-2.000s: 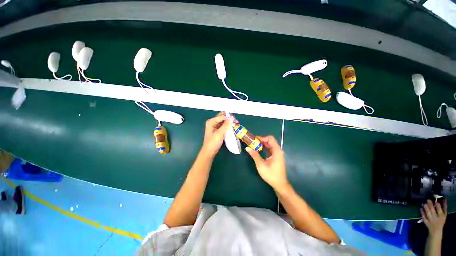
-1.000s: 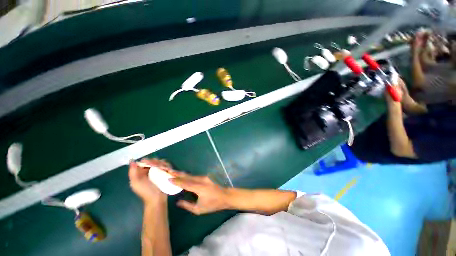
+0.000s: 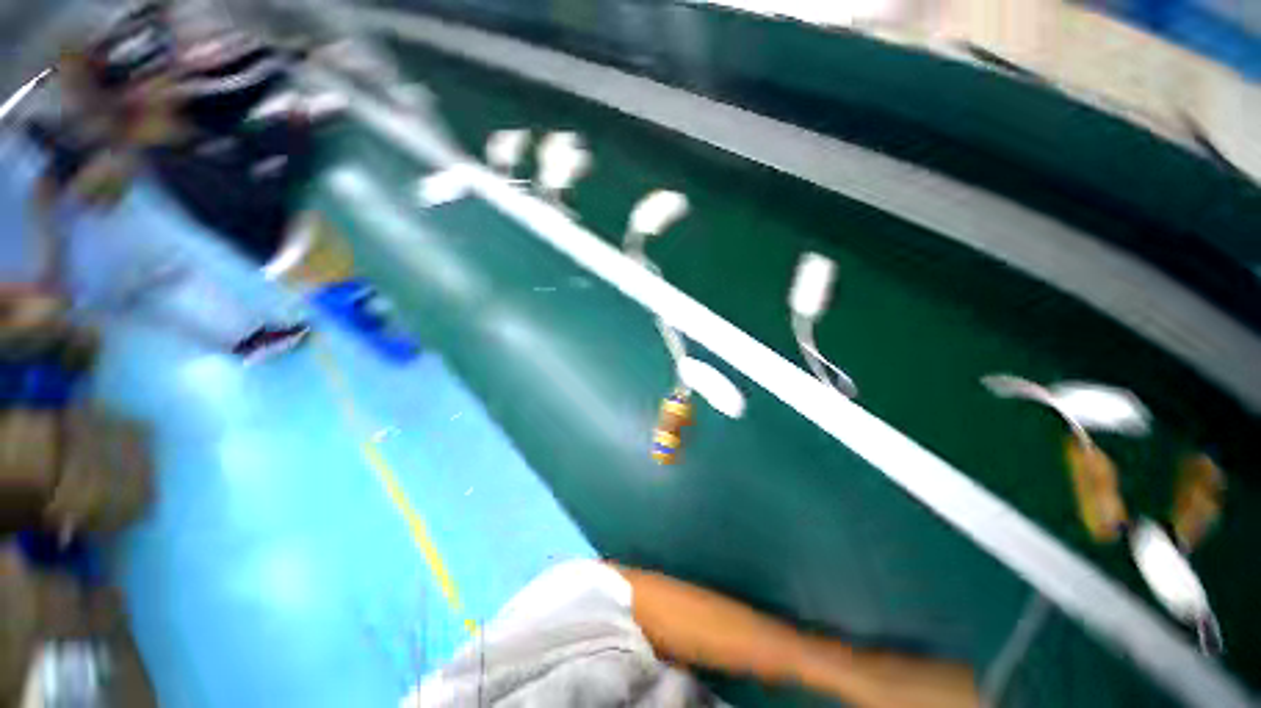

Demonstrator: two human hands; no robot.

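The picture is blurred. One bare forearm, apparently my left, reaches from the pale sleeve to the bottom right, and its hand is cut off by the bottom edge. My right hand is out of the picture. On the near side of the green bench lie a white device body (image 3: pixel 712 387) and a yellow printed piece (image 3: pixel 671 427), joined by cord. At right, beyond the rail, lie two more white bodies (image 3: pixel 1102 408) (image 3: pixel 1169 570) with cords and two yellow pieces (image 3: pixel 1095 491) (image 3: pixel 1198 501).
A pale rail (image 3: pixel 830 411) runs lengthwise along the green bench. More white bodies (image 3: pixel 812 286) (image 3: pixel 657 213) (image 3: pixel 562 162) with cords lie beyond it. Blurred people (image 3: pixel 228 138) are at the upper left. A blue stool (image 3: pixel 364 321) stands on the blue floor beside the bench.
The view has swung left, away from the black jig and red handles. Both hands, seen earlier with a white body between them, have left the picture.
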